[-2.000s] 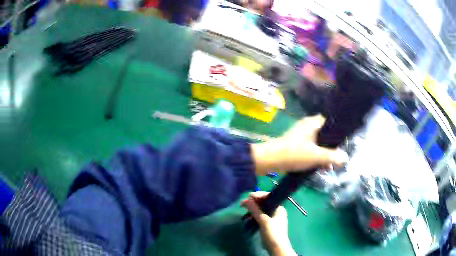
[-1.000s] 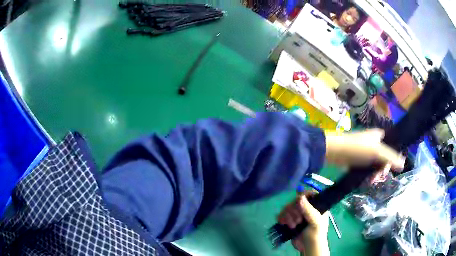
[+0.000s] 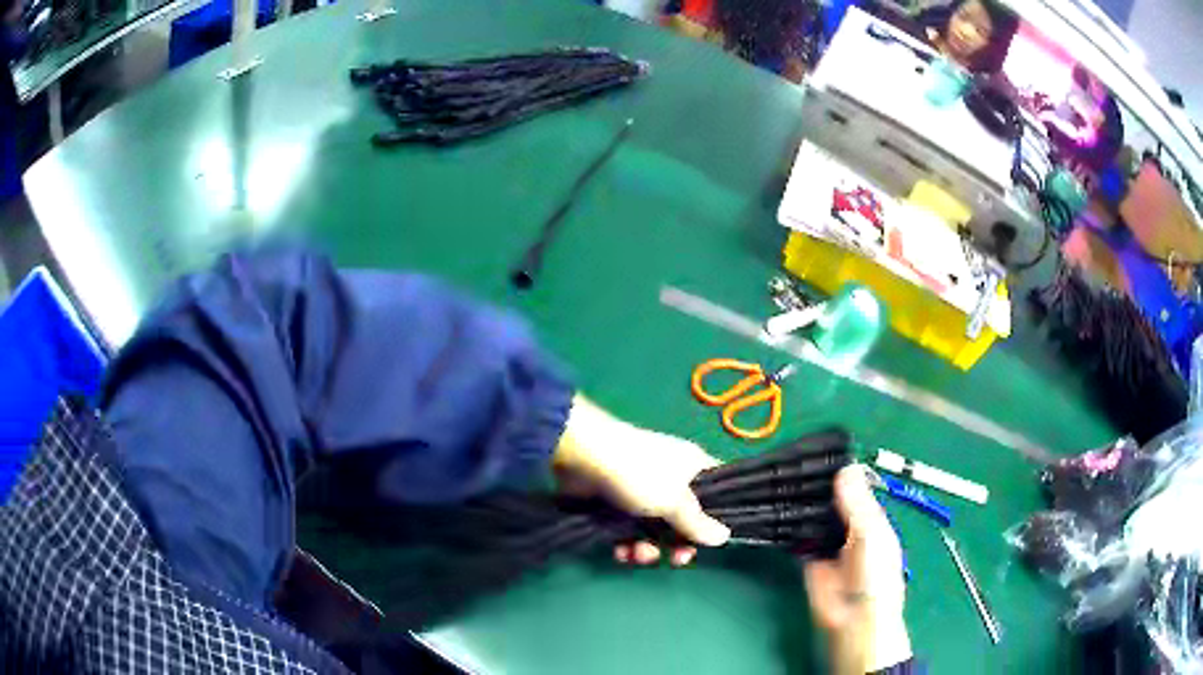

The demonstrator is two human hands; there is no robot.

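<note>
A thick bundle of black cable leads [image 3: 778,498] lies across the front, its ribbed connector ends level at the right and the thin cables trailing left, blurred. My left hand [image 3: 647,488] is closed around the bundle just behind the connectors, its arm in a blue sleeve. My right hand [image 3: 860,567] is cupped against the connector ends, thumb up; its other fingers are mostly hidden. One loose black lead [image 3: 574,205] lies on the green bench [image 3: 435,244]. Another pile of black leads [image 3: 508,90] lies at the far side.
Orange-handled scissors [image 3: 739,398], a steel rule [image 3: 924,400], a green translucent item [image 3: 848,324], a white marker [image 3: 931,475], blue-handled cutters [image 3: 913,500] and a thin silver tool [image 3: 972,587] lie nearby. A yellow bin [image 3: 910,317], plastic bags [image 3: 1135,528] and a person [image 3: 974,33] are beyond.
The bundle has come down from the upper right and now lies lower and flatter, connectors to the right. My right hand has moved from its lower end to the connector ends. The scissors now show.
</note>
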